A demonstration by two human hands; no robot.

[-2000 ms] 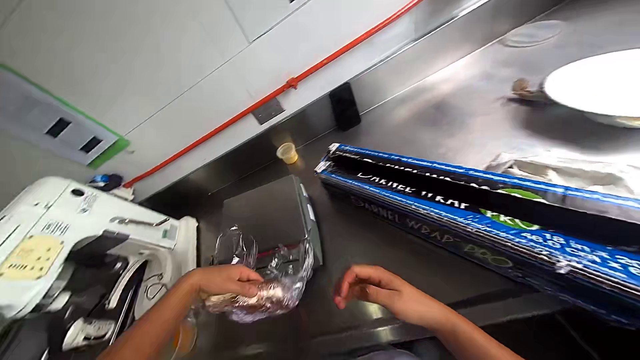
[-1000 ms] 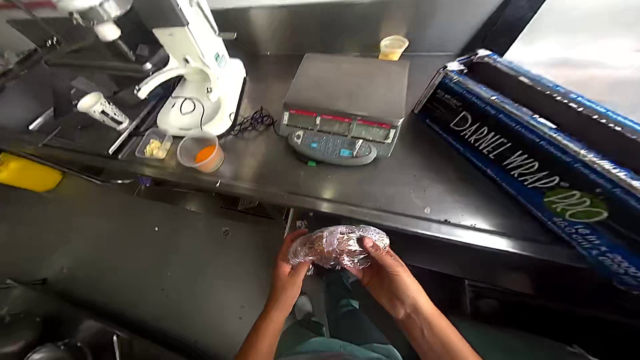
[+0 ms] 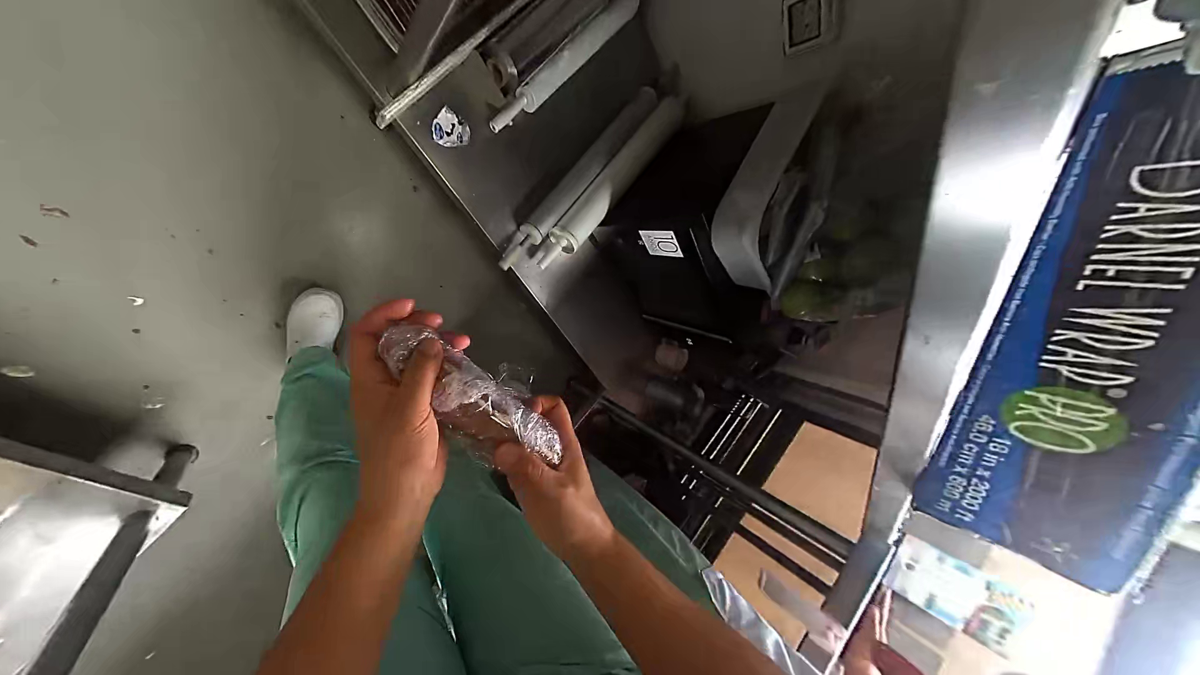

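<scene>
A bundle wrapped in clear plastic film (image 3: 473, 389) is held between both hands above my green trousers. My left hand (image 3: 398, 389) grips its upper left end, with the thumb pressed on top. My right hand (image 3: 544, 469) closes round its lower right end, thumb on the film. The film is crumpled, and what lies inside cannot be told. A loose bit of film sticks up beside the bundle.
A box of plastic wrap (image 3: 1069, 328) lies on the steel counter (image 3: 966, 216) at right. Rollers (image 3: 600, 178) and a black bin (image 3: 684, 234) stand on a lower shelf. Another person's hand (image 3: 872, 647) shows at bottom right. A steel table corner (image 3: 141, 497) juts in at lower left.
Two seconds ago only my left hand held the wrapped bundle, near the scale; since one second ago both hands hold it. The view has swung strongly down towards the floor.
</scene>
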